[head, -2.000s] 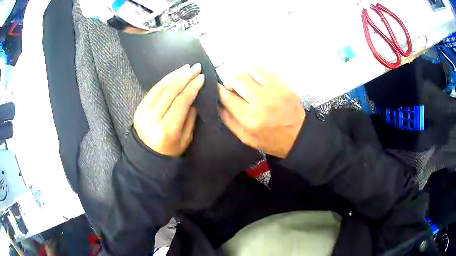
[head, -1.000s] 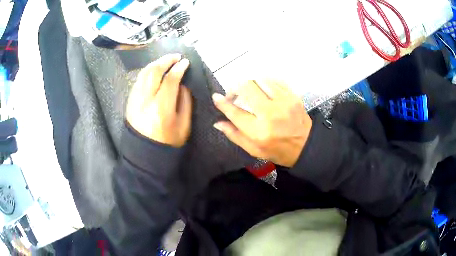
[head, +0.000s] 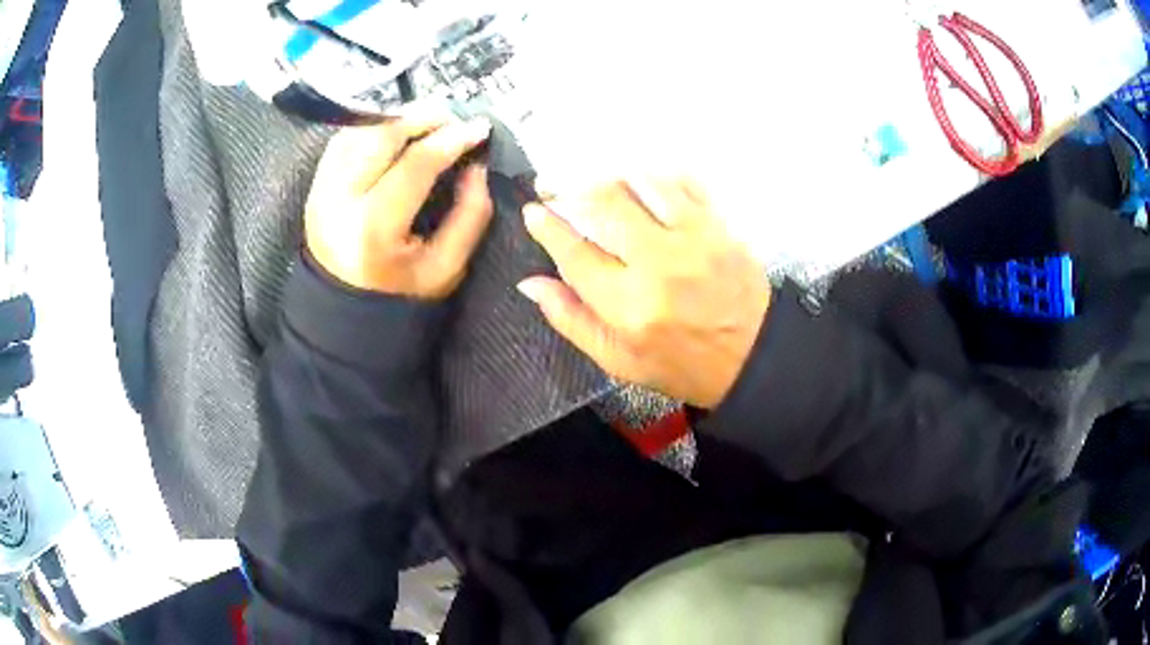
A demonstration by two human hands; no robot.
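A dark grey ribbed fabric piece (head: 505, 359) lies below the needle area and hangs over the table's front edge. More of the ribbed fabric, with a plain black edge strip (head: 133, 214), spreads on the left. My left hand (head: 397, 214) is by the machine with thumb and fingers curled around a dark fold of fabric. My right hand (head: 656, 284) rests on the fabric's right edge, fingers spread; whether it pinches the edge is unclear. The sewing machine head (head: 334, 38) is at the top, overexposed, and its needle is not distinguishable.
Red-handled scissors (head: 984, 95) lie on the white table (head: 782, 126) at the right. A blue plastic basket (head: 1024, 287) with dark fabric is beyond the table at the right. A small light-blue patch (head: 884, 144) is on the table. A red strip (head: 656, 432) shows below my right hand.
The fabric between my hands has moved up toward the machine, its ribbed face now showing and its lower edge higher. My left hand has moved up and its fingers have curled.
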